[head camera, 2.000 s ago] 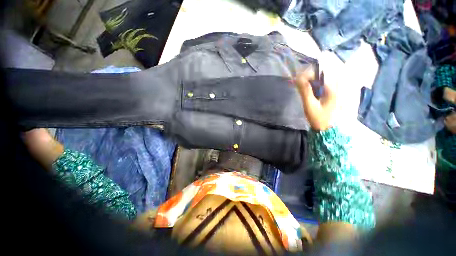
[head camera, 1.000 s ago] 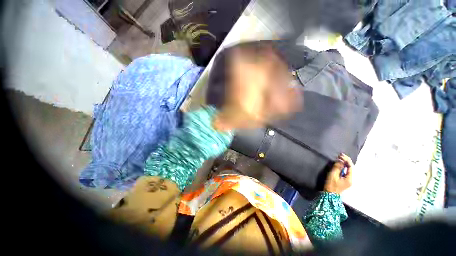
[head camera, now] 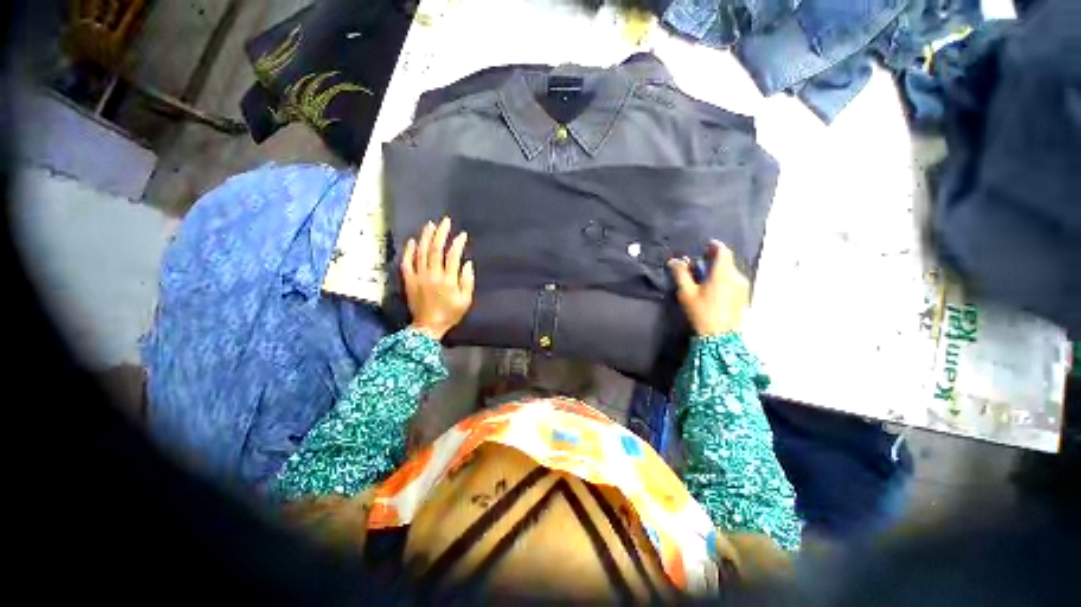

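Note:
A black denim shirt point(head camera: 510, 196) lies front up at the table's near edge, sleeves folded across its body. Its pointed collar point(head camera: 562, 133) faces away from me, and the button placket point(head camera: 547, 318) shows below the sleeves. A pale metal button point(head camera: 634, 250) shows on the folded sleeve. My left hand point(head camera: 437, 281) rests flat on the shirt's left part, fingers apart, holding nothing. My right hand point(head camera: 714, 291) rests on the right part, with small dark-blue thread snips point(head camera: 701, 270) between thumb and fingers; the rest of the tool is hidden.
White-covered table point(head camera: 842, 285) with green lettering. Blue denim garments point(head camera: 818, 48) lie at the far side; a large dark-blue garment point(head camera: 1014, 166) fills the right. A patterned blue pile point(head camera: 243, 308) is at left. A black garment with yellow design point(head camera: 311, 89) lies far left.
The sleeve that stretched left is now folded across the shirt. My left hand has come from far left onto the shirt. A dark-blue garment now shows at the right.

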